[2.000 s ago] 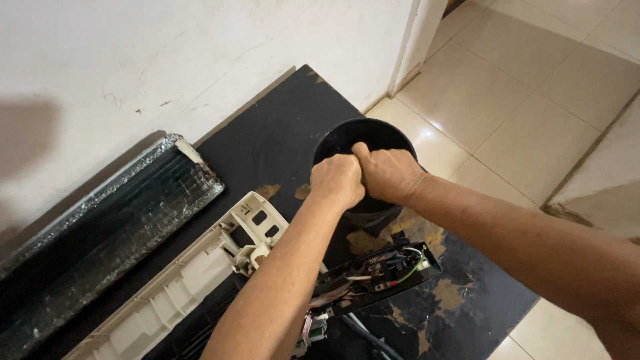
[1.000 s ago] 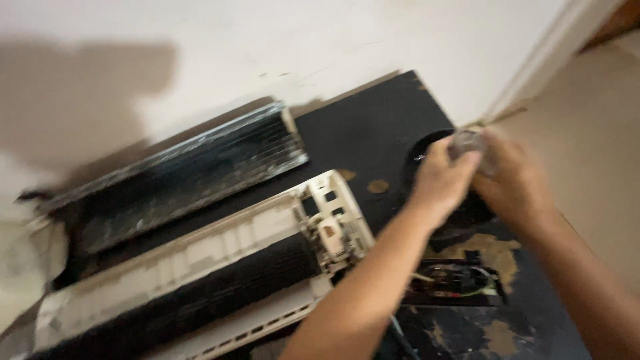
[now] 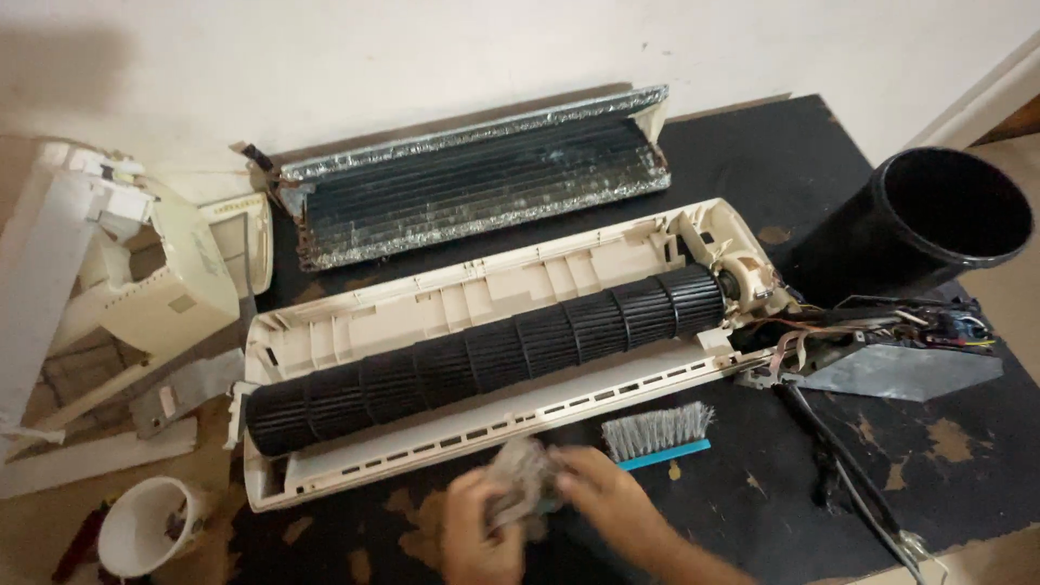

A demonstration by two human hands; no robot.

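Note:
Near the table's front edge, my left hand [image 3: 479,528] and my right hand [image 3: 601,504] both grip a crumpled grey cloth [image 3: 520,483], which is blurred. Just beyond them lies the cream plastic base [image 3: 390,321] of a split air conditioner's indoor unit. A black cross-flow fan [image 3: 487,353] rests lengthwise in that base, with a motor housing [image 3: 747,280] at its right end. Right of my hands a brush with grey bristles and a blue back [image 3: 662,439] lies on the table. Behind the base stands a finned evaporator coil [image 3: 487,175] with foil-like edges.
At the right, a black bucket [image 3: 951,207] stands behind a control box with exposed wires [image 3: 934,325]. Dark cables [image 3: 845,471] trail over the worn black table [image 3: 934,504]. Cream plastic covers [image 3: 175,284] and a white tub [image 3: 146,528] are at the left.
My hands have moved from over the black bucket to the front of the air conditioner base, with the cloth between them. The view has swung left.

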